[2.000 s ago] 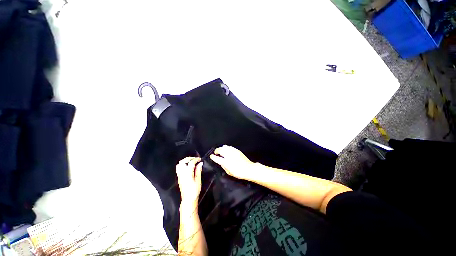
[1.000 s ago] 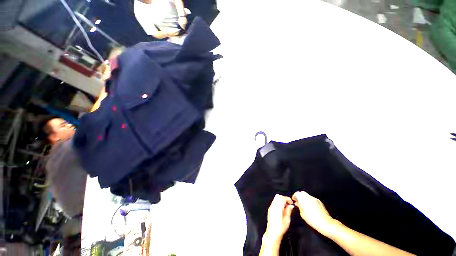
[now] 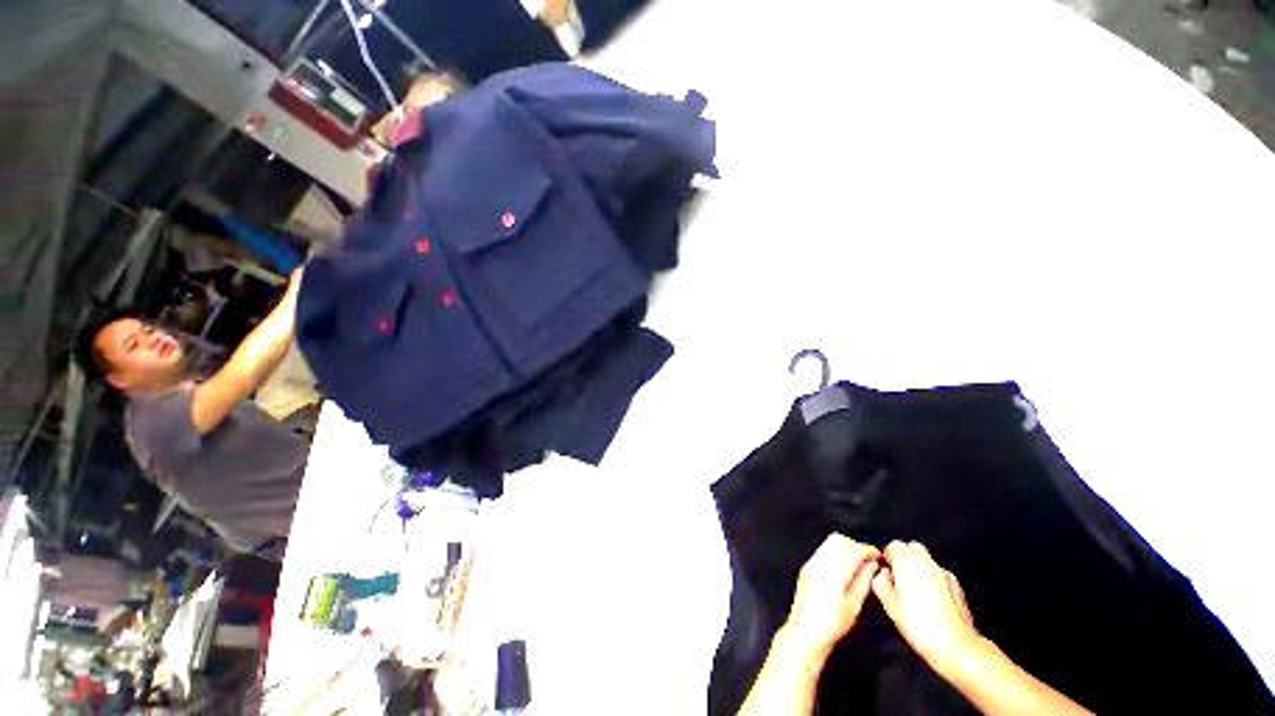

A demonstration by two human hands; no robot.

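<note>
A black vest [image 3: 979, 490] lies on the white table at the lower right, with a hook-shaped hanger [image 3: 810, 367] showing above its grey neck piece. My left hand [image 3: 836, 585] and my right hand [image 3: 919, 588] meet at the centre front of the vest, fingertips pinched together on the cloth. Any needle or thread between the fingertips is too small to tell.
Navy jackets [image 3: 524, 252] with red buttons are piled on the white table [image 3: 867, 182] at upper left. A dark blue spool [image 3: 513, 676], a green spool [image 3: 325, 602] and small items lie at the near-left edge. A person [image 3: 224, 434] reaches toward the jackets.
The view has swung left, so the jackets and the other person now show. That person's arm is now stretched toward the jackets. My hands stay together at the vest front.
</note>
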